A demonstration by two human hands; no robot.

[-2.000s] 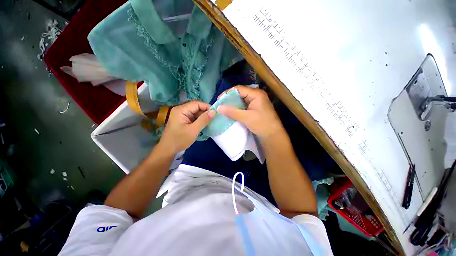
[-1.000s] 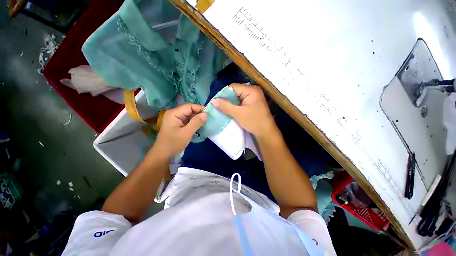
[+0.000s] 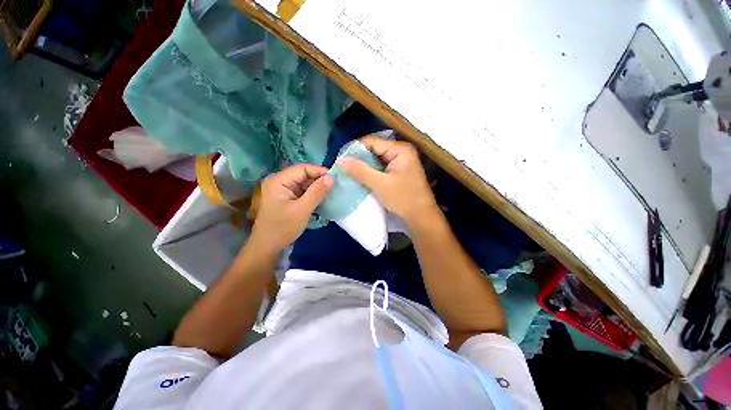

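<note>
A small pale green piece lies over a white backing piece, held above my dark-blue lap. My left hand pinches the green piece's left edge between thumb and fingertips. My right hand holds its upper right part, with the thumb on top and the fingers partly hidden behind it. A bit of whitish material shows above my right fingers. The white piece hangs below the green one, its tip pointing down.
Sheer green garment fabric hangs beside the wood-edged table, over a red crate and white bin. Orange tape hangs at the bin. Snips, scissors and a sewing machine are right; a small red basket is below.
The camera view has shifted, so the table and machine sit higher and further left. Both hands keep hold of the pieces; the green piece's upper edge has changed shape, and whitish material now shows above it.
</note>
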